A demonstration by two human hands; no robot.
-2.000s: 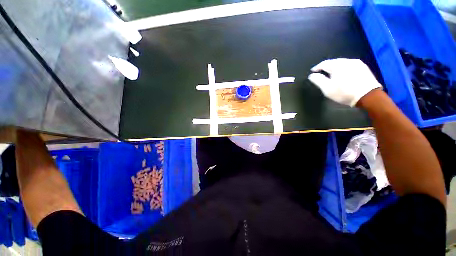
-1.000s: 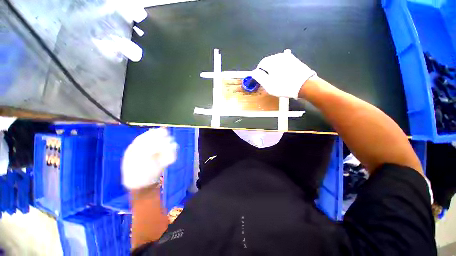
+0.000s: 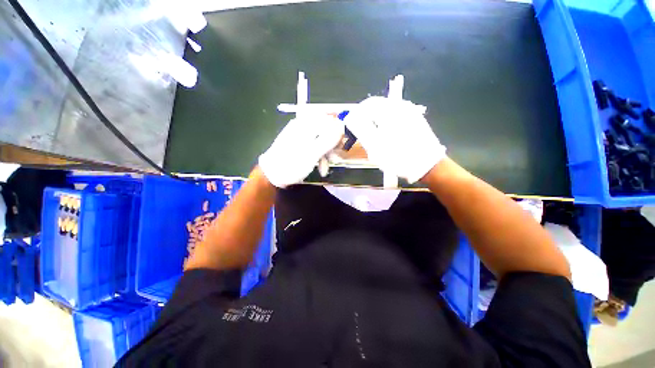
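Note:
My left hand (image 3: 303, 147) and my right hand (image 3: 398, 136), both in white gloves, meet over the tan pad (image 3: 355, 152) on the dark green bench. A small black plastic part (image 3: 350, 139) shows between them, at my right hand's fingertips. A small pale tan piece seems to lie at my left fingertips, but fingers hide most of it. Only a sliver of the blue cup (image 3: 343, 115) shows between the hands. White masking tape (image 3: 302, 88) frames the pad.
A blue bin (image 3: 585, 144) with black parts (image 3: 625, 140) stands at the right. Below the bench edge at left are a blue bin (image 3: 159, 237) with tan parts (image 3: 201, 228) and one with tan-tipped pieces (image 3: 68, 214). A grey metal surface (image 3: 93, 79) lies at upper left.
My left hand has come up from the left bins to the pad. My right hand has stayed over the pad, now beside my left hand, with the black part showing.

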